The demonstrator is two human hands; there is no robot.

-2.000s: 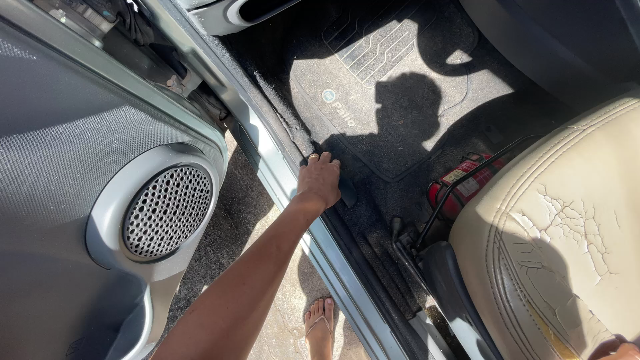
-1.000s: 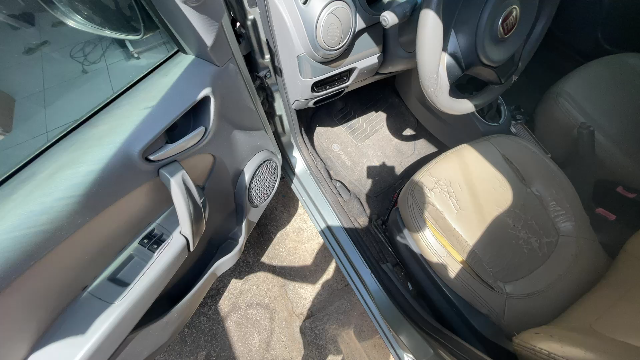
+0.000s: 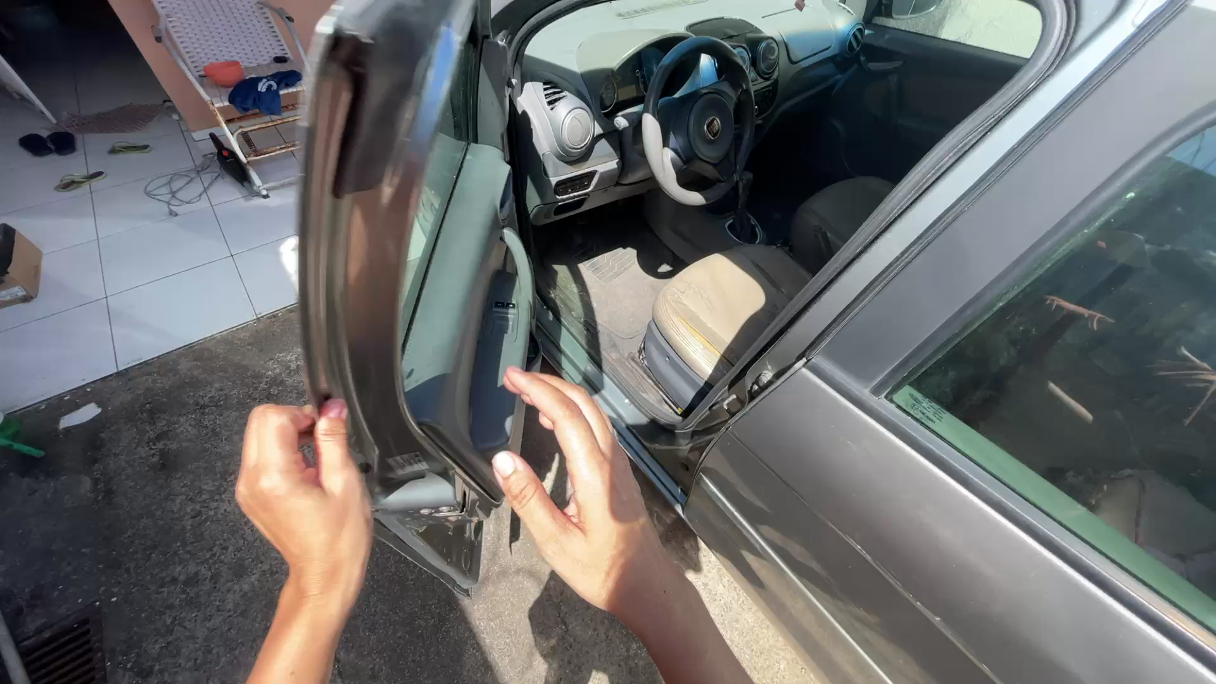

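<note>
The car's front door (image 3: pixel 366 285) stands swung out from the body. My left hand (image 3: pixel 309 489) is at the door's outer edge, fingers curled with the thumb against it; whether it grips the edge cannot be told. On the inner side, my right hand (image 3: pixel 579 484) is spread, its fingertips near the lower inner door panel (image 3: pixel 494 380), holding nothing. Through the opening show the steering wheel (image 3: pixel 703 119), the floor mat (image 3: pixel 608 294) and the beige driver's seat (image 3: pixel 727 304), its cover cracked.
The door sill (image 3: pixel 617 427) and closed rear door (image 3: pixel 836 513) lie to the right. At the upper left, a folding chair (image 3: pixel 228 57) holds a red bowl and blue cloth on white tiles (image 3: pixel 171 285). Cable, sandals and a cardboard box (image 3: pixel 19 266) are on the tiles; a floor drain is lower left.
The view has pulled back from the cabin to outside the door. A hand that was at the door sill two seconds ago is no longer there; both hands are now by the door's edge.
</note>
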